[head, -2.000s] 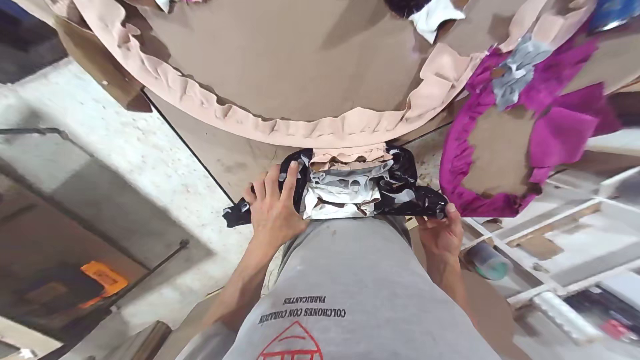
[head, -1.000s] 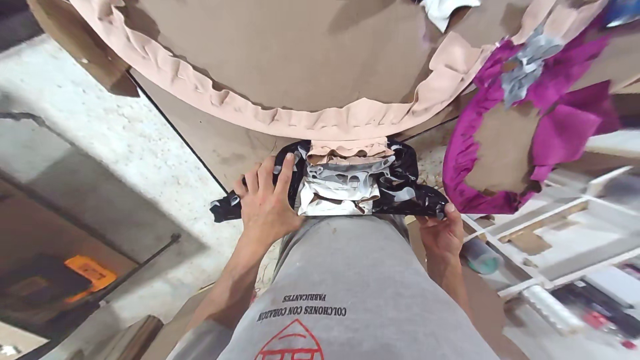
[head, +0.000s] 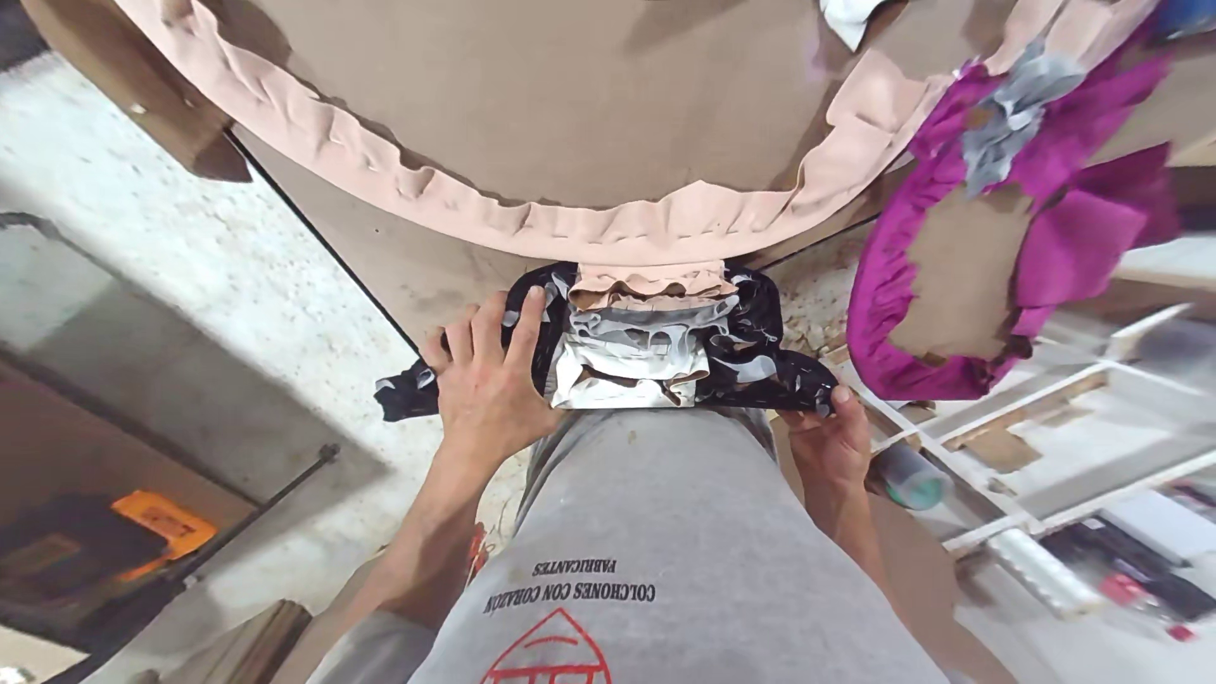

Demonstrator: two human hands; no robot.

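A large curved board (head: 589, 104) edged with gathered pale pink material (head: 560, 228) lies in front of me. At its near edge, against my shirt, sits a piece wrapped in black patterned fabric (head: 774, 375) with layered pink, grey and white strips (head: 632, 356) in its middle. My left hand (head: 489, 380) rests spread on the left part of the black fabric, its fingertips touching it. My right hand (head: 836, 437) pinches the right end of that fabric between thumb and fingers; some fingers are hidden beneath it.
A board piece edged with magenta fabric (head: 879, 313) lies at the right, grey material (head: 1012, 119) on it. Below it stands a white compartmented frame (head: 1073, 456) with a clear cup (head: 912, 475). An orange object (head: 166, 522) is at the lower left. A brown panel (head: 142, 104) is at the upper left.
Both hands stay at the black fabric piece, with the left hand's fingers slightly shifted. The view has moved a little.
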